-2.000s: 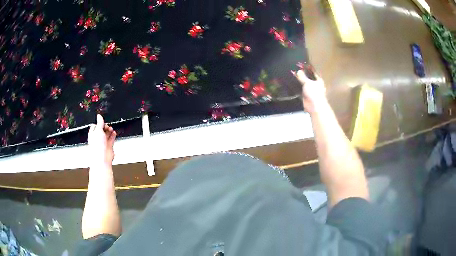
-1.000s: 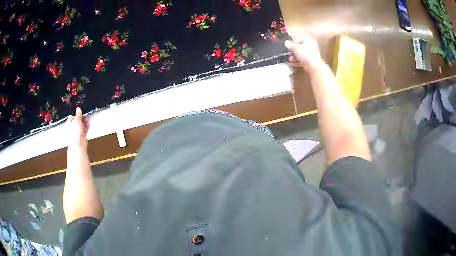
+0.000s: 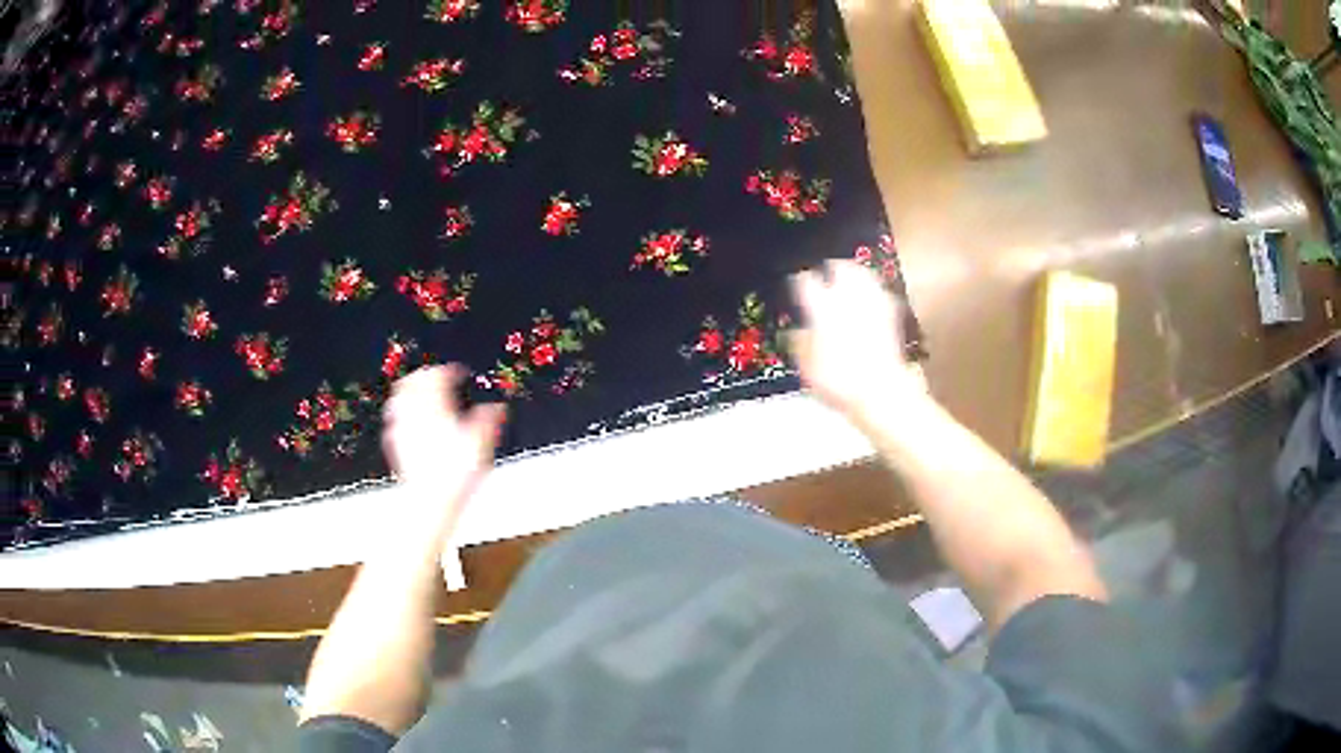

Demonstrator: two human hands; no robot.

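Note:
The black floral fabric ply (image 3: 559,280) lies over the left and middle of the table, its frayed selvedge (image 3: 647,418) running along the near side. White underlay paper (image 3: 647,468) shows between the selvedge and the table rim. My left hand (image 3: 441,437) is over the near edge of the cloth, blurred, with fingers apart. My right hand (image 3: 850,327) is over the cloth near its right-hand corner, also blurred, fingers curled. I cannot tell whether it touches or grips the cloth.
Two yellow blocks (image 3: 1074,368) (image 3: 982,74) lie on the brown table (image 3: 971,221) at the right. Beyond them are a dark flat object (image 3: 1216,165), a small pale box (image 3: 1275,277) and a green bundle (image 3: 1282,88). A white strip (image 3: 453,566) hangs over the rim. Scraps (image 3: 180,731) lie on the floor.
Both hands were at the cloth's near edge, wide apart. My left hand has moved right and my right hand has moved onto the cloth. The selvedge lies flatter than two seconds ago.

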